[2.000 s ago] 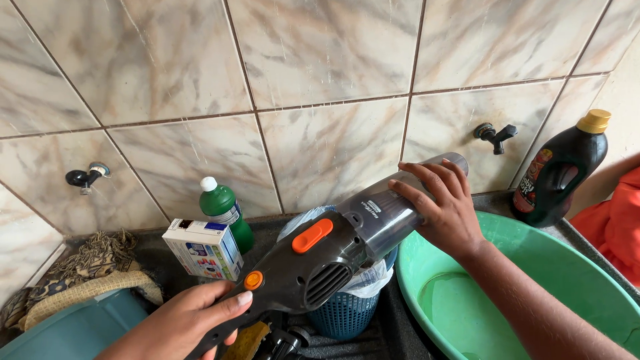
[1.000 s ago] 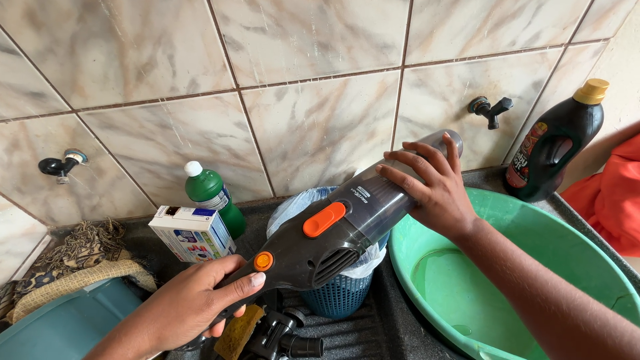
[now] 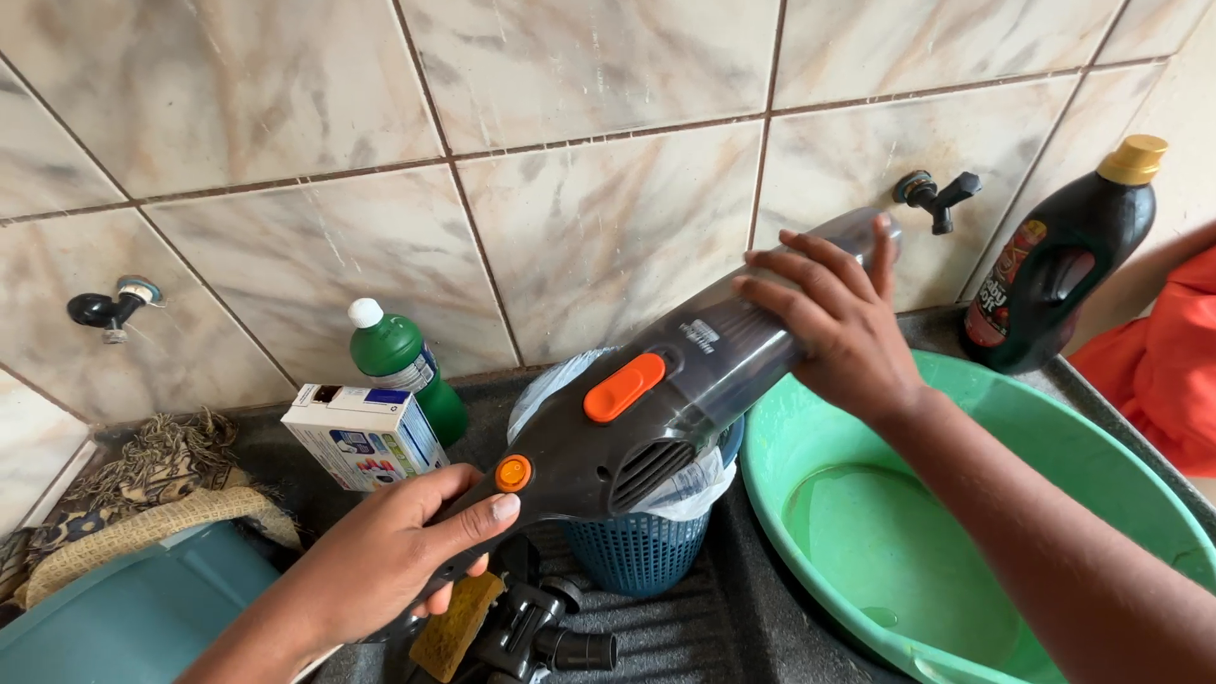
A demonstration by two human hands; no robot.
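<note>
A dark handheld vacuum cleaner point(image 3: 589, 456) with an orange slide button and a round orange switch lies diagonally across the view. My left hand point(image 3: 380, 551) is wrapped around its handle, thumb near the round switch. The fingers of my right hand point(image 3: 845, 323) spread over the clear dust container point(image 3: 741, 356) at its upper right end. Behind and below the vacuum stands a blue perforated basket point(image 3: 641, 556) with a plastic bag liner, partly hidden. Below my left hand lie a yellow sponge point(image 3: 458, 622) and a black vacuum floor head point(image 3: 532, 632).
A green basin point(image 3: 950, 532) with a little liquid stands at right, near a black bottle with gold cap point(image 3: 1054, 266). A green bottle point(image 3: 404, 366), a box point(image 3: 361, 442), a teal tub point(image 3: 133, 608) and cloths are at left. Two taps point(image 3: 936, 198) point(image 3: 114, 309) project from the tiled wall.
</note>
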